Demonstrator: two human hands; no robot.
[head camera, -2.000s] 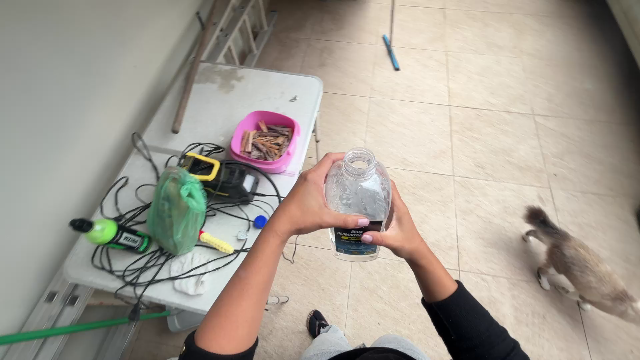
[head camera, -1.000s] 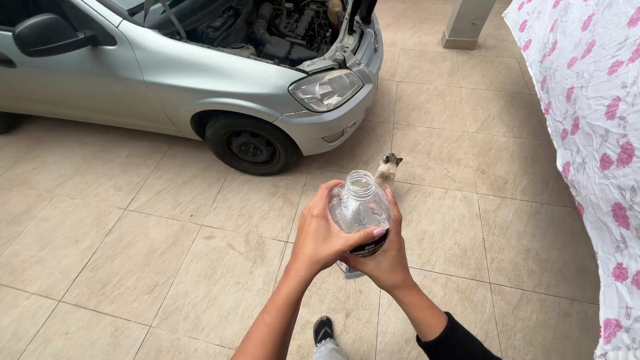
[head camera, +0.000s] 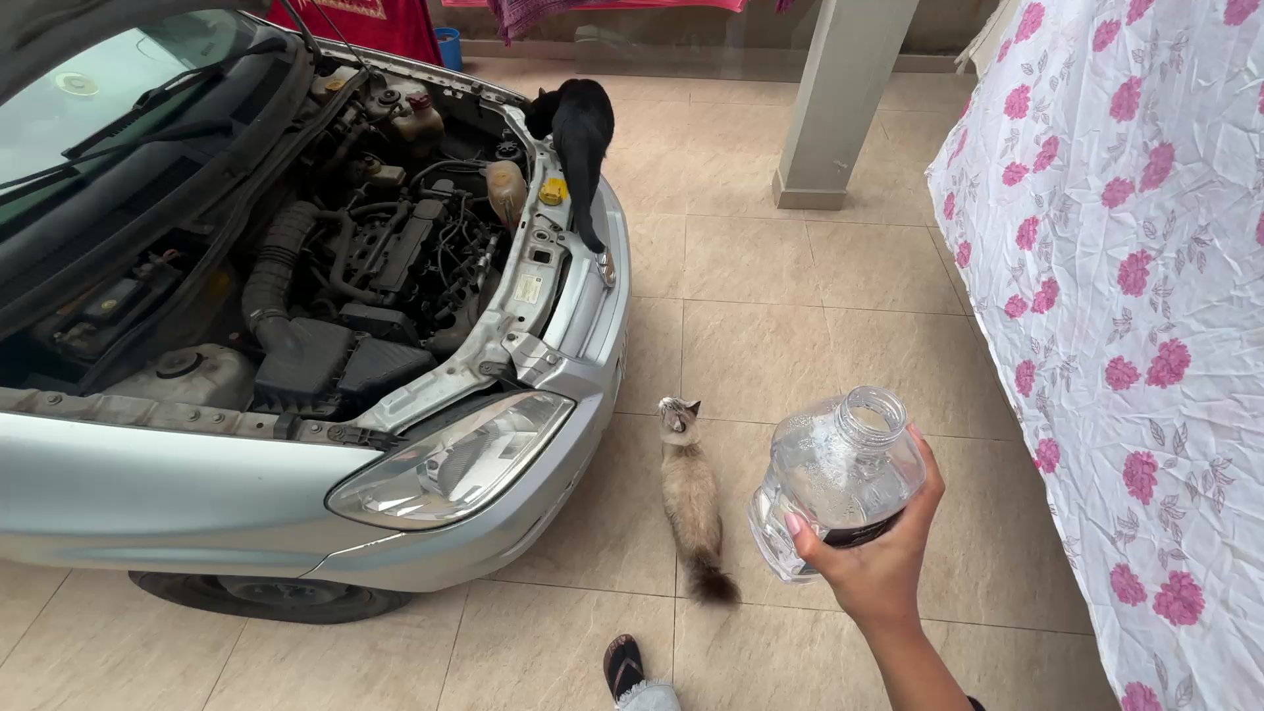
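Note:
At the lower right, my right hand (head camera: 879, 563) grips a clear plastic bottle (head camera: 839, 474) by its lower side. The bottle's mouth is uncapped, droplets cling to its inside wall, and a dark label is partly covered by my fingers. My left hand is out of the frame. To the left stands a silver car with its hood raised, showing the engine (head camera: 405, 247), a translucent coolant reservoir (head camera: 506, 193), a white plastic tank (head camera: 188, 380) and a yellow cap (head camera: 553, 192) on the front crossmember.
A black cat (head camera: 583, 123) stands on the car's front edge. A cream-coloured cat (head camera: 691, 489) is on the tiled floor between the car's headlight (head camera: 454, 459) and the bottle. A floral cloth (head camera: 1116, 267) hangs at the right, and a square pillar (head camera: 839, 99) rises behind.
My left hand has let go of the bottle and left the view; only my right hand holds it now. The view has turned from the table to the car's open engine bay.

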